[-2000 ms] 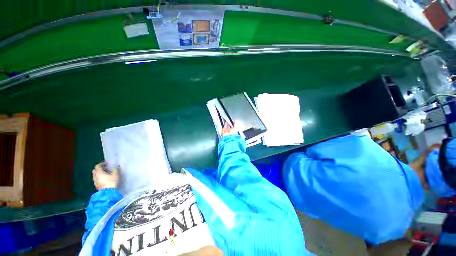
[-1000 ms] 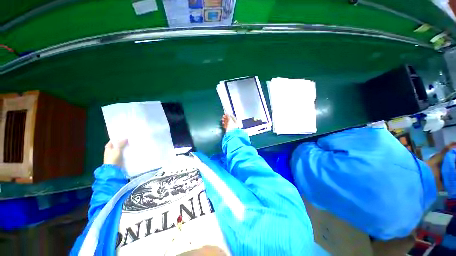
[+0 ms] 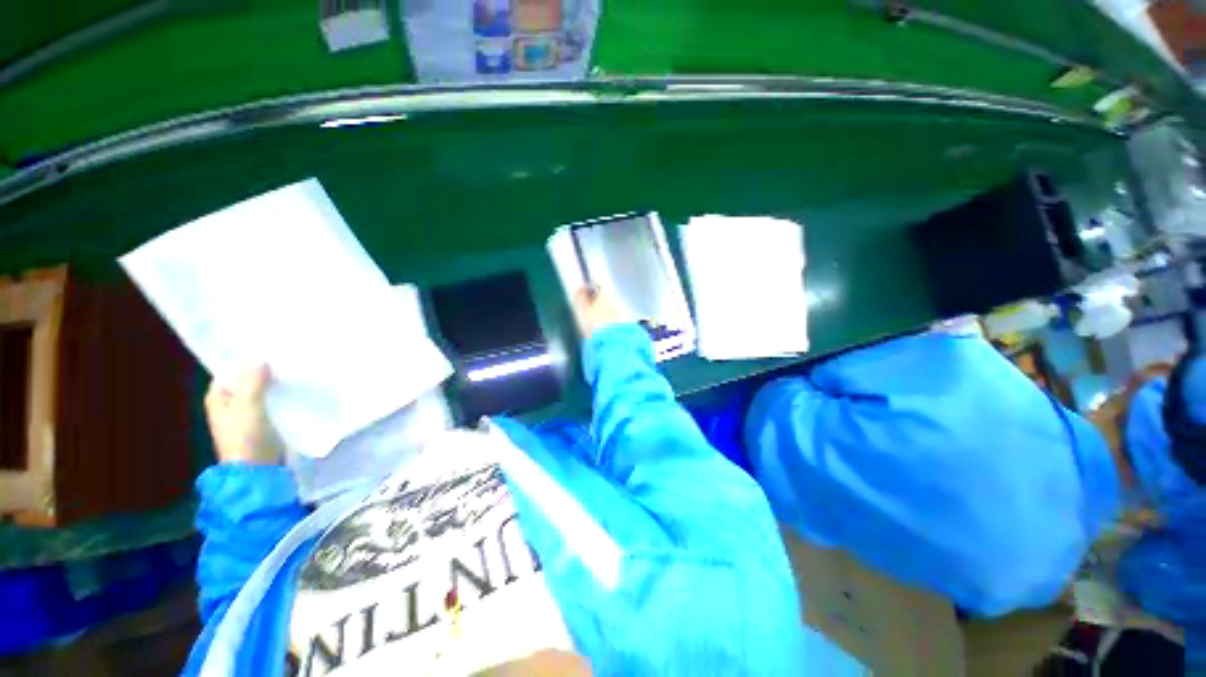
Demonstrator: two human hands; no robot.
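Note:
My left hand [image 3: 242, 407] grips a white separator sheet [image 3: 284, 298] by its left edge and holds it raised and tilted over the working pile [image 3: 426, 421], which it partly hides. A black panel [image 3: 489, 318] lies on the bench just right of that pile, with a bright reflection across it. My right hand [image 3: 589, 307] is at the left edge of the panel stack [image 3: 632, 271], on a dark-framed grey panel; whether its fingers grip the panel is hard to tell. The stack of separator sheets [image 3: 745, 287] lies right of the panel stack.
A wooden box [image 3: 119, 397] stands at the far left. A black box [image 3: 992, 249] stands at the far right. A person in a blue smock [image 3: 932, 463] is close on my right. A metal rail [image 3: 688, 87] runs along the back, with an instruction sheet [image 3: 503, 37] above it.
My left hand has lifted the white sheet, which now slants up and left. More of the black panel beside the working pile shows. My right hand has moved from the stack's lower corner onto the panel's left edge.

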